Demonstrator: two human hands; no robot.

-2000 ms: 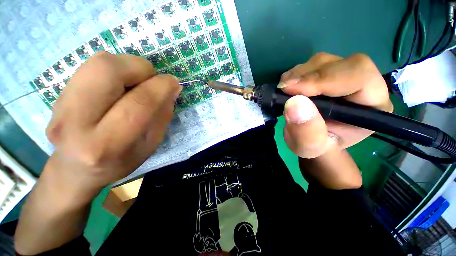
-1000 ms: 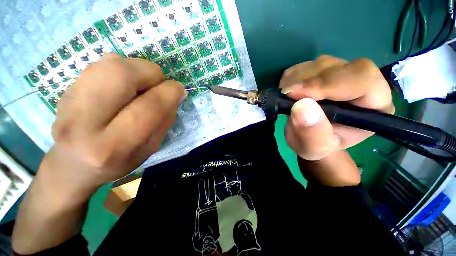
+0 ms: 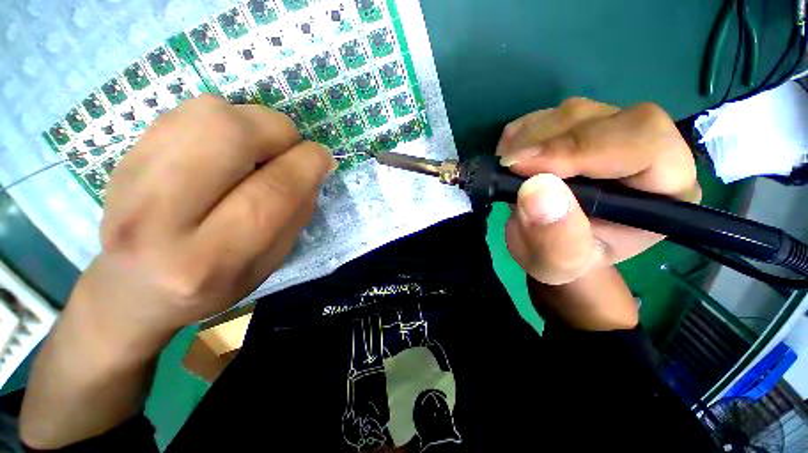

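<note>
My left hand [image 3: 208, 199] pinches a thin silvery solder wire [image 3: 347, 155] between thumb and finger; its tail [image 3: 35, 174] runs off to the left edge. My right hand [image 3: 594, 181] holds the black soldering iron [image 3: 647, 211] like a pen. Its tip [image 3: 399, 161] points left and meets or nearly meets the wire end at the panel's near edge; contact is too small to tell. The green PCB panel [image 3: 324, 67] of many small boards lies on whitish bubble packing [image 3: 381, 199]. My left hand hides part of the panel.
Dark green bench top [image 3: 567, 53]. Green-handled pliers [image 3: 730, 49] and black cables lie at the far right, above crumpled white paper [image 3: 753, 133]. A white tray [image 3: 22, 323] is at the left edge. An open cardboard box [image 3: 221, 343] sits below the bench edge; metal racking is at lower right.
The panel has shifted slightly left and toward me since two seconds ago, then slightly right. Both hands have moved slightly right, still holding wire and iron, with the tip now near the panel's near edge.
</note>
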